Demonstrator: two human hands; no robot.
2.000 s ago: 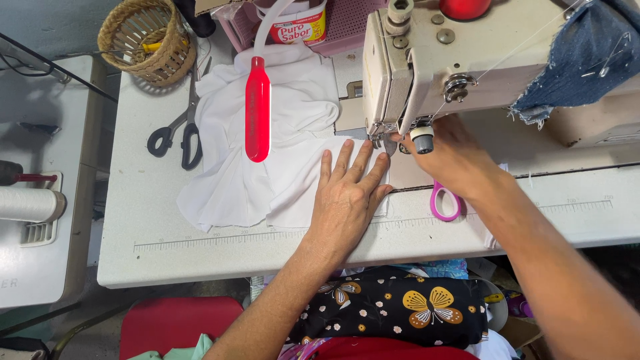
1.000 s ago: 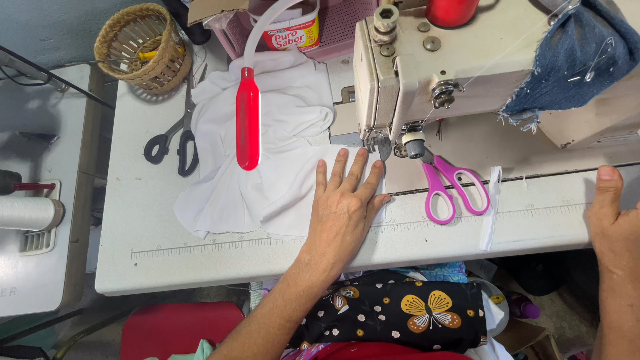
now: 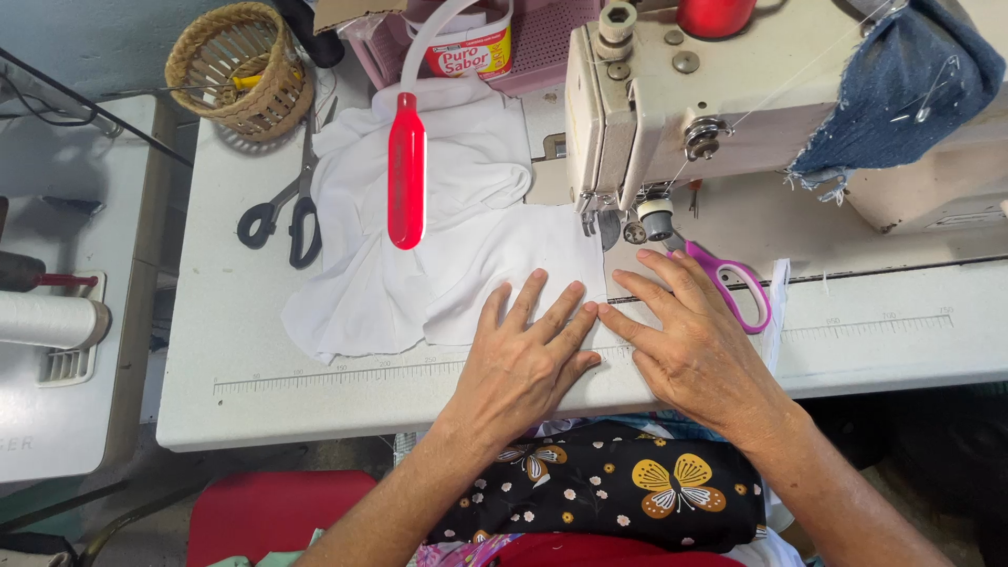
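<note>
White fabric point(image 3: 504, 252) lies bunched and partly flat on the sewing table, its right edge beside the presser foot point(image 3: 588, 224) of a sewing machine point(image 3: 654, 102). My left hand point(image 3: 524, 366) rests flat with spread fingers on the fabric's lower right part. Just right of that edge is my right hand point(image 3: 681, 339), fingers apart, its index fingertip at the fabric's corner and close to my left fingers. Pink-handled scissors point(image 3: 736, 287) lie against the right hand's far side, their blades mostly hidden. A red-ended lamp point(image 3: 407, 173) on a flexible neck hangs over the fabric.
Black-handled scissors point(image 3: 287, 213) and a wicker basket point(image 3: 244, 75) are at the left of the table point(image 3: 315, 409). A pink crate point(image 3: 543, 39) holds a plastic tub point(image 3: 472, 51) behind. Denim point(image 3: 906, 94) hangs on the machine. A white strip point(image 3: 776, 311) crosses the front edge.
My right hand, at the far right one second ago, has moved left to the fabric's corner. Two seconds ago it was at the presser foot. My left hand remains on the fabric.
</note>
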